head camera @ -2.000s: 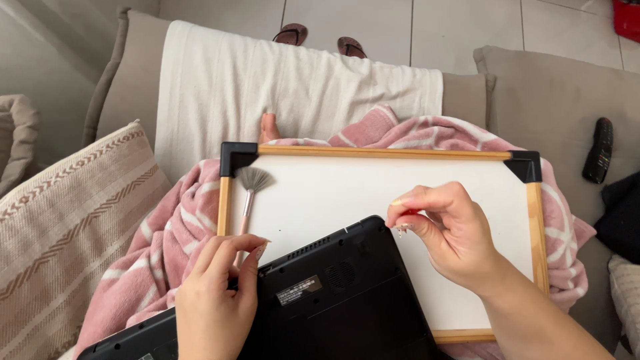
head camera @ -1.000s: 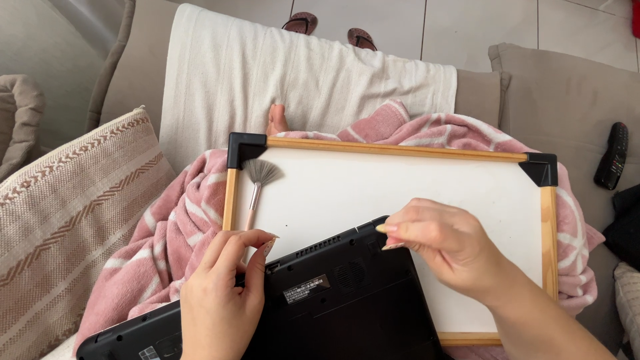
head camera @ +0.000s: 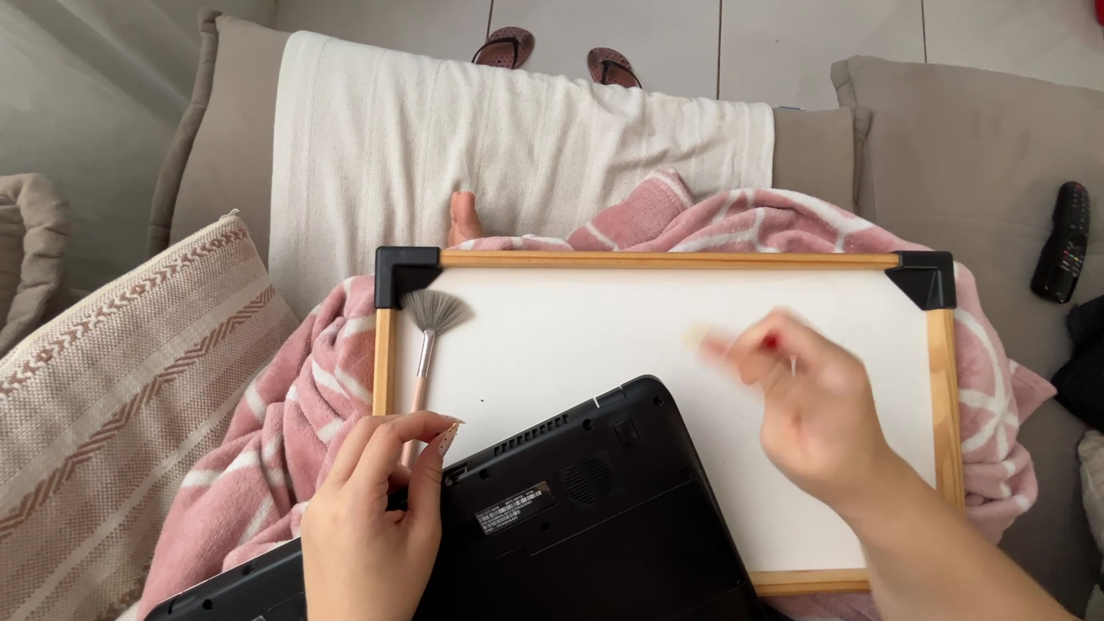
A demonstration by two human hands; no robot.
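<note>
A black laptop (head camera: 604,526), underside up, lies tilted on a wood-framed whiteboard (head camera: 690,260). My left hand (head camera: 375,509) rests on the laptop's upper left part, thumb and index finger pinched near its hinge edge; whether a small thing is between the fingertips I cannot tell. My right hand (head camera: 802,405) is raised over the board, right of the laptop's corner, blurred by motion. Its fingers are bent, and something small and red shows among them, too blurred to name. A fan brush (head camera: 435,312) with a pink handle lies at the board's left side, its handle end behind my left hand.
A pink and white blanket (head camera: 267,448) lies around and under the board. A patterned cushion (head camera: 147,388) is at left, and a white cloth (head camera: 517,147) covers the seat ahead. A black remote control (head camera: 1063,241) lies at right. A pair of flip-flops (head camera: 505,47) is on the tiled floor.
My right hand has moved away from the laptop's corner, to the right over the whiteboard. My left hand has stayed by the laptop's hinge edge.
</note>
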